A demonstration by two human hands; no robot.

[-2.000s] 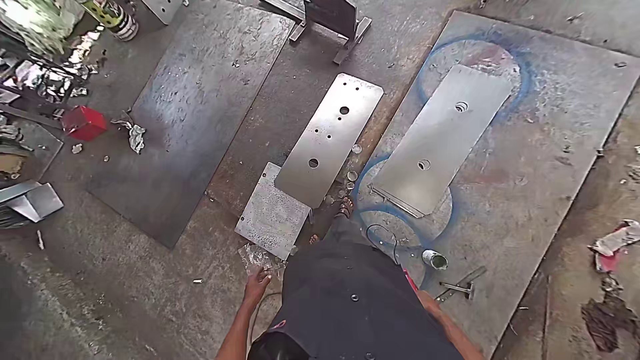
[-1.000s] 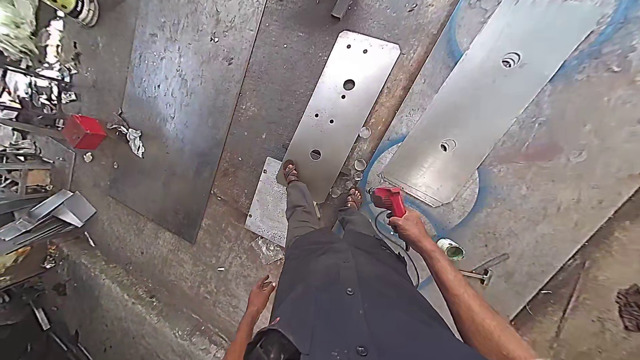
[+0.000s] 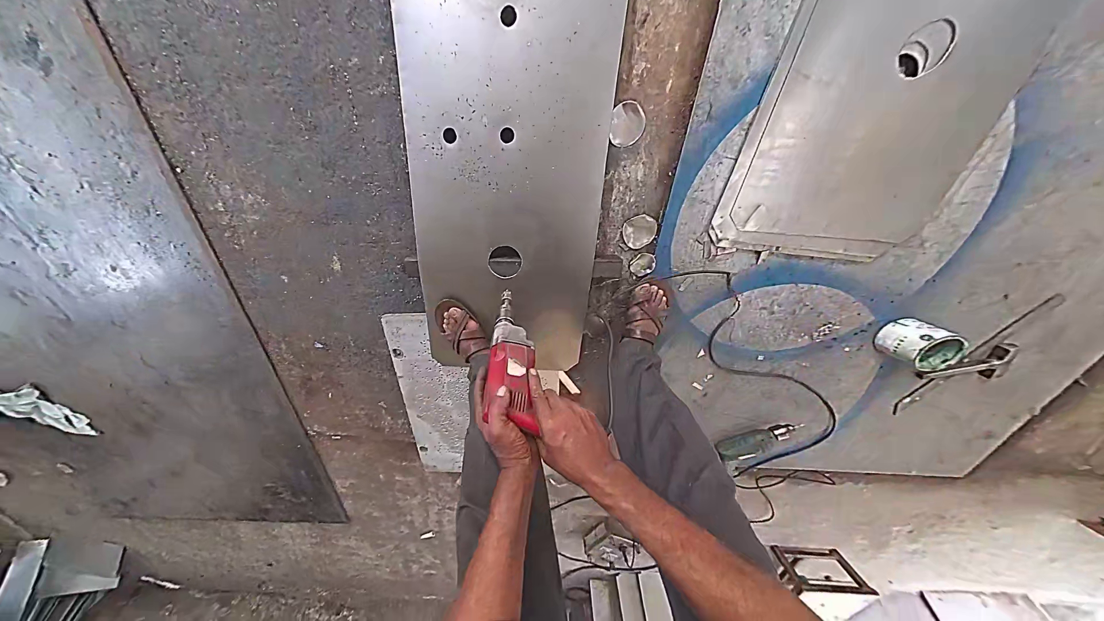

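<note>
Both hands grip a red power drill [image 3: 511, 379] between my legs. My left hand [image 3: 507, 431] wraps its left side near the handle, and my right hand [image 3: 571, 431] closes on the rear and right side. The drill's chuck and bit point away from me, over a long steel plate [image 3: 517, 190] with several round holes. The bit's tip appears just below the large hole [image 3: 505, 261] at the plate's near end; whether it touches the metal I cannot tell. One sandaled foot [image 3: 460, 328] stands on the plate, the other [image 3: 647, 312] beside it.
A perforated metal sheet [image 3: 423, 388] lies partly under the plate. At right are stacked steel plates [image 3: 862, 147] on a blue-marked sheet, an open paint can [image 3: 921, 343], a hammer-like tool [image 3: 992, 360], a green power tool [image 3: 752, 442] and a black cable [image 3: 776, 375]. A dark sheet [image 3: 172, 345] lies left.
The red drill, held in my right hand alone a second ago, is now in both hands over the plate. My left hand has come in from the side. The view is closer over the plate.
</note>
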